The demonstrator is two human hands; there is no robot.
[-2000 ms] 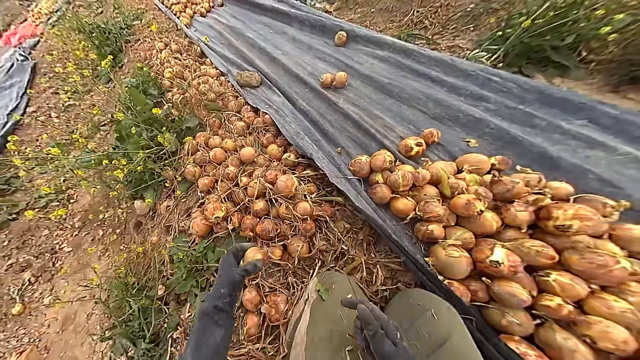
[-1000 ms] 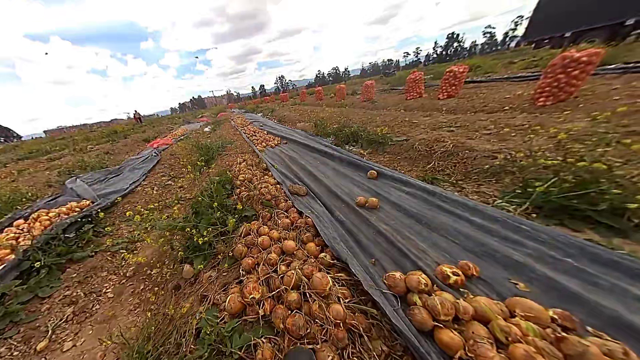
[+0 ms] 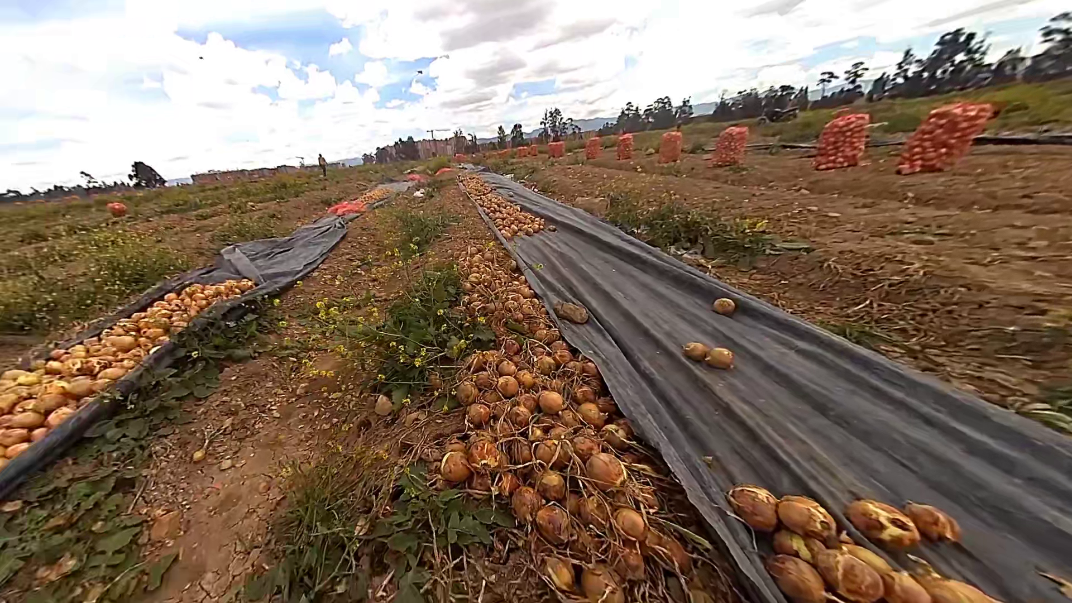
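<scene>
Neither my left hand nor my right hand shows in the head view. A long row of onions with dry tops (image 3: pixel 553 452) lies on the soil at the centre. Along its right side runs a dark grey cloth sheet (image 3: pixel 787 385). A pile of onions (image 3: pixel 837 553) rests on the sheet at the lower right, cut off by the frame. Farther up the sheet lie a pair of onions (image 3: pixel 708 354) and a single onion (image 3: pixel 724 306). A brownish lump (image 3: pixel 572 312) sits at the sheet's left edge.
At the left, more onions (image 3: pixel 109 360) lie on a second dark sheet (image 3: pixel 293 251). Weeds with yellow flowers (image 3: pixel 410 335) grow between the rows. Filled red mesh sacks (image 3: pixel 946 138) stand in a line at the right. A person (image 3: pixel 322 165) stands far off at the left.
The view has lifted from the ground to the horizon. My gloved hands, seen low in the frame two seconds ago with the left at the onion row, are out of view.
</scene>
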